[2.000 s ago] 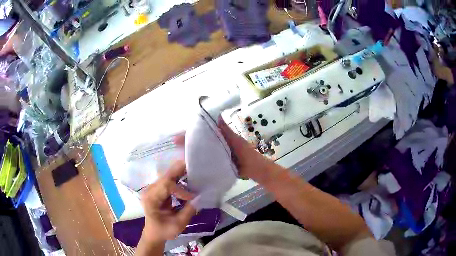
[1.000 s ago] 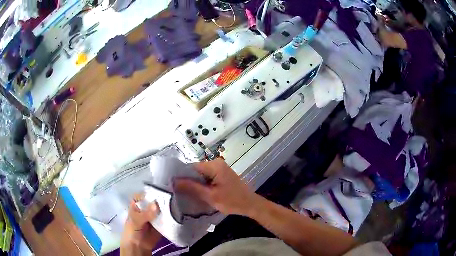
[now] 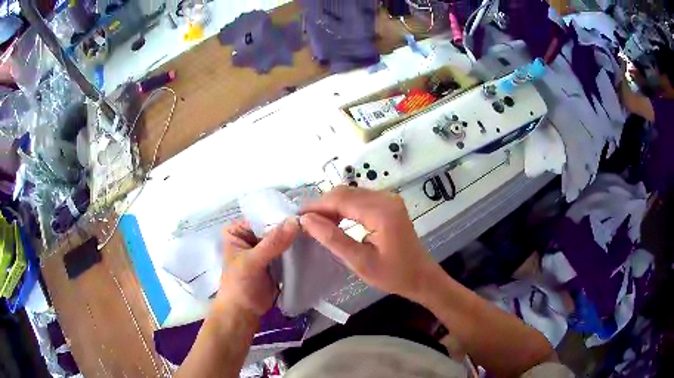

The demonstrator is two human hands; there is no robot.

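A pale-lilac fabric piece point(image 3: 299, 273) hangs between my two hands, in front of the sewing machine head point(image 3: 443, 140). My left hand point(image 3: 255, 269) grips its upper edge between thumb and fingers. My right hand point(image 3: 369, 232) pinches the same edge, its fingertips meeting my left thumb. The needle area is hidden behind my right hand. Another pale panel point(image 3: 196, 258) lies on the white machine table left of my hands. Black-handled scissors point(image 3: 440, 186) lie on the machine bed.
A tan tray point(image 3: 360, 125) with red-orange items sits behind the machine head. A purple panel point(image 3: 174, 341) lies at the table's near edge. Heaped pale and purple panels point(image 3: 584, 111) lie at the right. Purple pieces point(image 3: 259, 40) lie on the brown board behind. A person point(image 3: 661, 140) is at the far right.
The view has swung right, then back left. The piece's dark-edged opening no longer shows. My right hand has moved from inside the folds to the upper edge, and my hands have come together.
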